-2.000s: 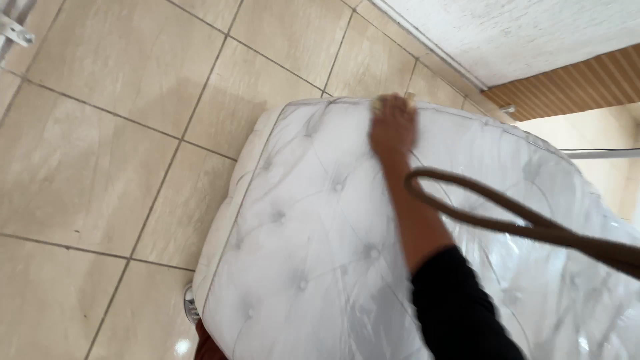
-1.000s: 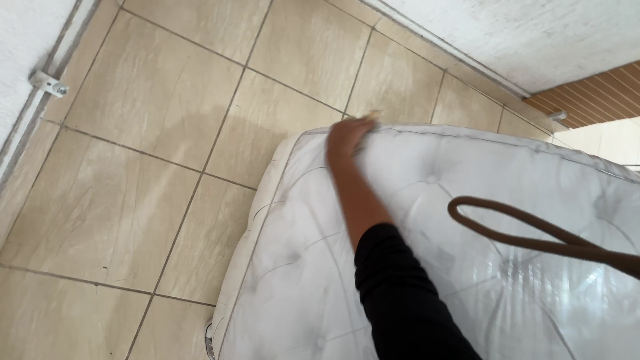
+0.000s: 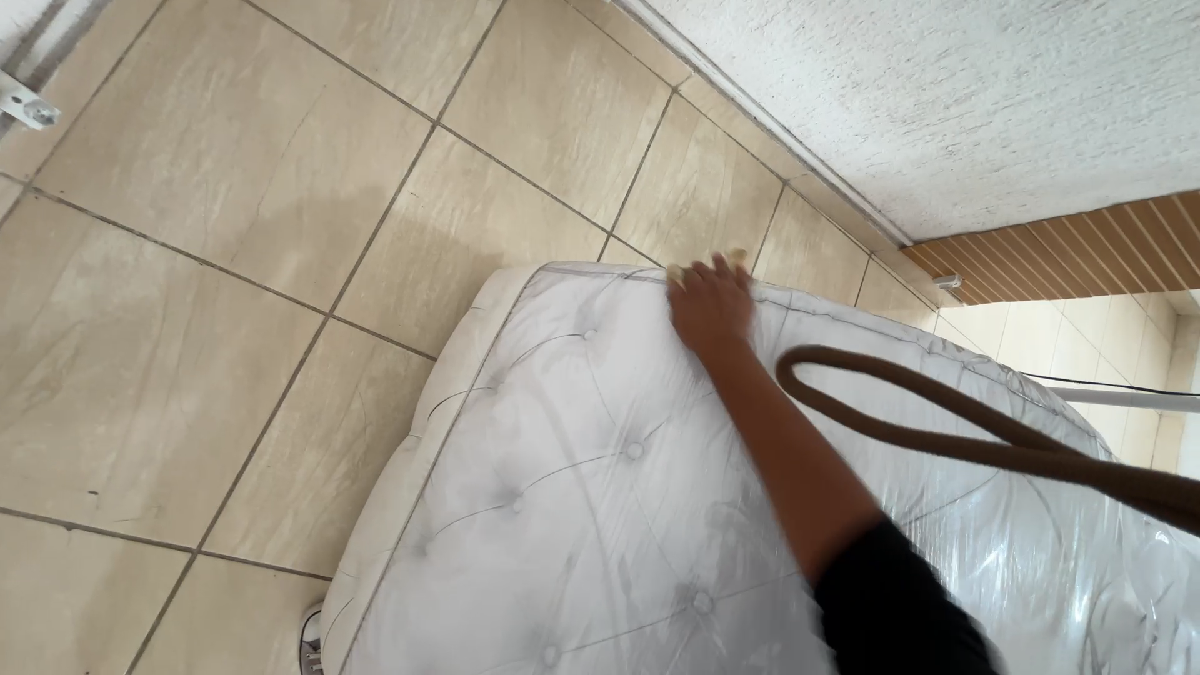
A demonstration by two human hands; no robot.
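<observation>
A pale tufted, button-quilted padded piece [image 3: 609, 525], perhaps a mattress, lies under clear plastic film and fills the lower middle and right of the view. My right hand [image 3: 712, 300] rests on its far edge, right of the rounded corner, with the fingers reaching over the rim and slightly apart. The fingertips look pale yellow, and blur hides whether these are long nails. My forearm, in a black sleeve, crosses above the quilted face. A brown cord-like loop [image 3: 900, 375] hangs close to the camera, right of my wrist. My left hand is out of view.
Beige floor tiles [image 3: 187, 244] spread out at the left and beyond the padded piece. A rough white wall [image 3: 937, 103] with a tiled skirting stands at upper right, beside a brown slatted panel [image 3: 1078, 248]. Part of a shoe [image 3: 311, 642] shows at the lower left.
One second ago my right hand was nearer the corner of the padded piece; now it is farther right along the same edge. Two seconds ago it was also right of the corner.
</observation>
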